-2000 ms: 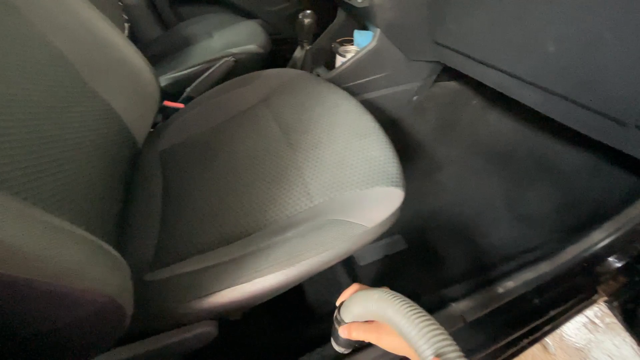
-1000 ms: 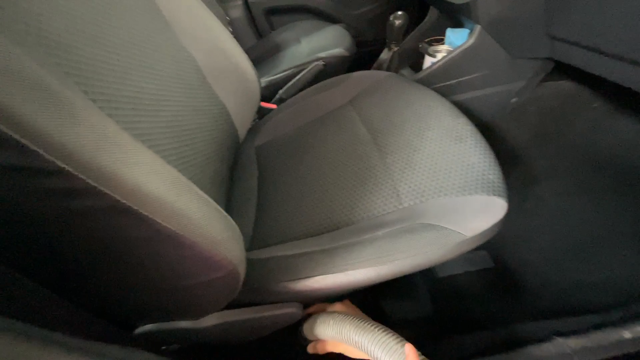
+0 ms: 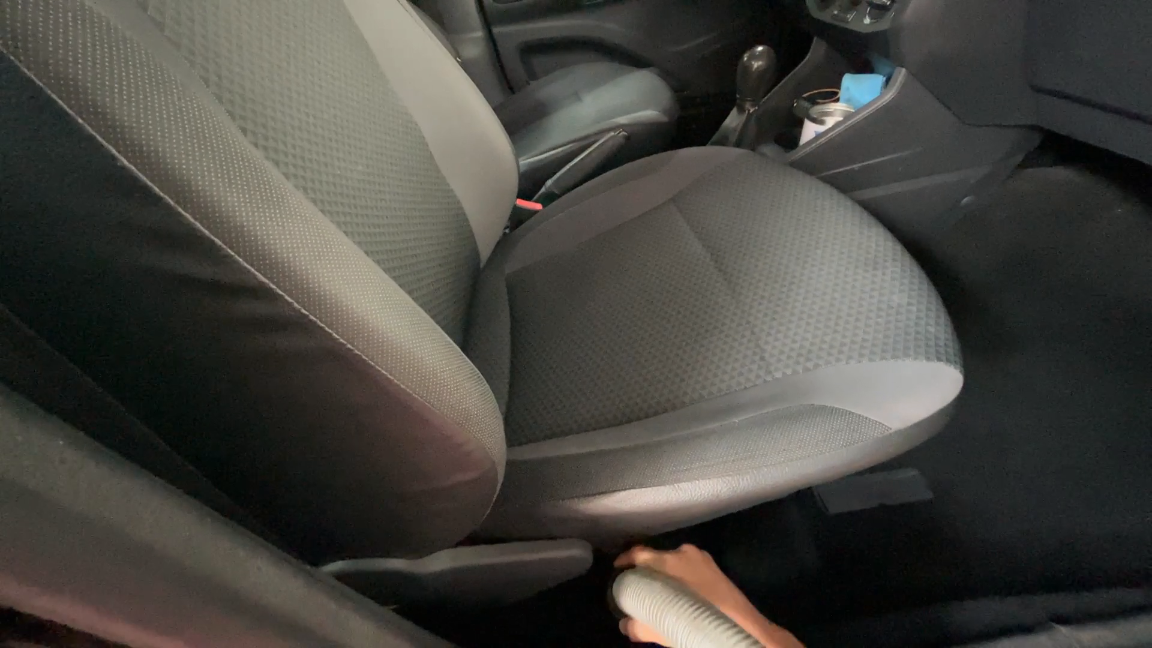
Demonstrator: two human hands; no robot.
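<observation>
My right hand [image 3: 697, 576] is low in the view, beside the outer edge of a grey fabric car seat cushion [image 3: 711, 297]. Its fingers are wrapped around the end of a light grey ribbed vacuum hose [image 3: 679, 612], which runs down out of the frame. The hose's tip is in the dark gap beside the seat, close to the plastic side lever or trim [image 3: 477, 571], and cannot be made out. My left hand is not in view.
The seat backrest [image 3: 360, 207] rises at the left. Behind the cushion are a handbrake lever [image 3: 580, 166], a gear knob [image 3: 756, 76], and a console holding a can [image 3: 823, 121] and a blue cloth or packet [image 3: 861, 89]. Dark floor carpet [image 3: 1044, 360] lies at the right.
My right hand and the hose have moved back along the seat's outer side, from near its front part toward the side lever. The view has shifted toward the backrest.
</observation>
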